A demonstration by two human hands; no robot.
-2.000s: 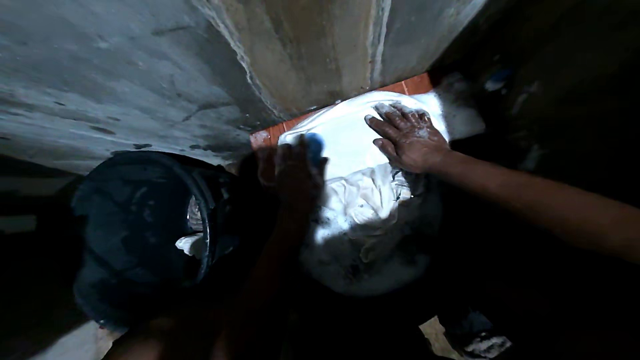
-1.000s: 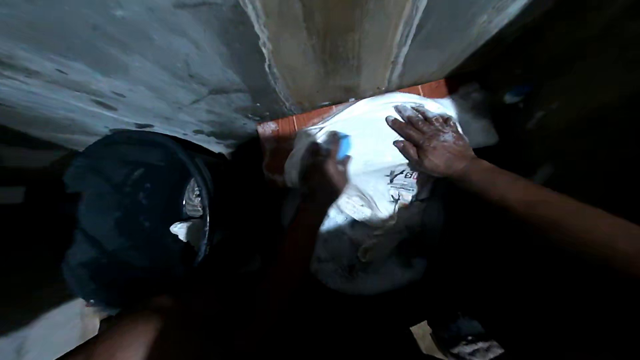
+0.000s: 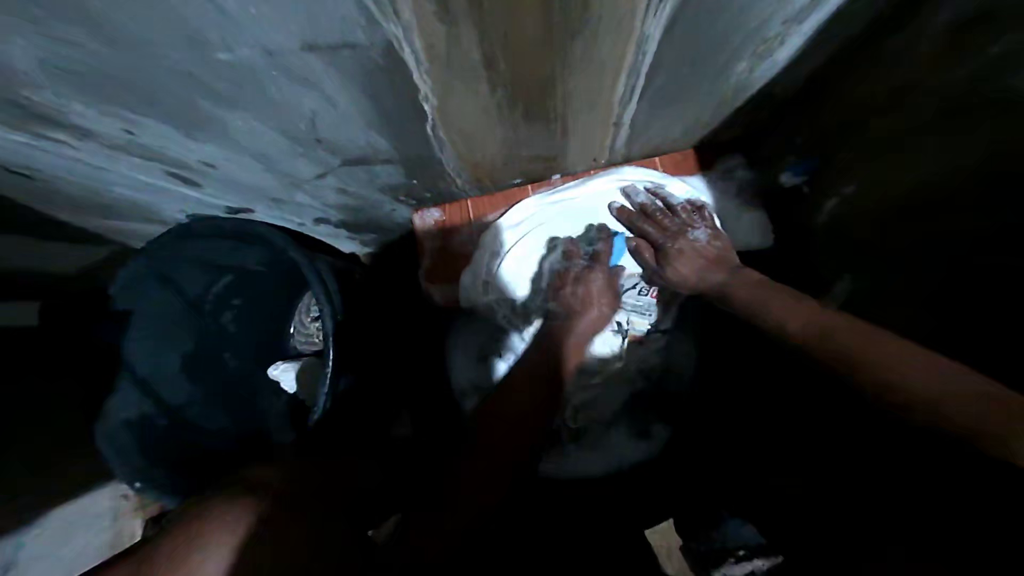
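A wet white cloth (image 3: 552, 216), printed in one part with dark and red marks, lies spread over a red-brown tiled surface (image 3: 458, 213). My left hand (image 3: 584, 280) is closed on a small blue object (image 3: 618, 249) and rests low over the middle of the cloth; most of the object is hidden, so a brush or a soap bar cannot be told apart. Just right of it, my right hand (image 3: 688, 240) lies palm down with spread fingers on the cloth's upper right. Whitish suds cling to its back. Bunched cloth below my left hand falls into shadow.
A large dark bucket or tub (image 3: 312, 268) stands at left, with pale, wet-looking cloth (image 3: 296, 372) inside its rim. A rough grey wall (image 3: 280, 104) rises behind the tiles. Deep shadow covers the right and lower areas. A small blue thing (image 3: 798, 173) is dimly visible at right.
My left hand, with the blue object, has moved right across the cloth and is now close beside my right hand. My right hand has stayed flat on the cloth's upper right.
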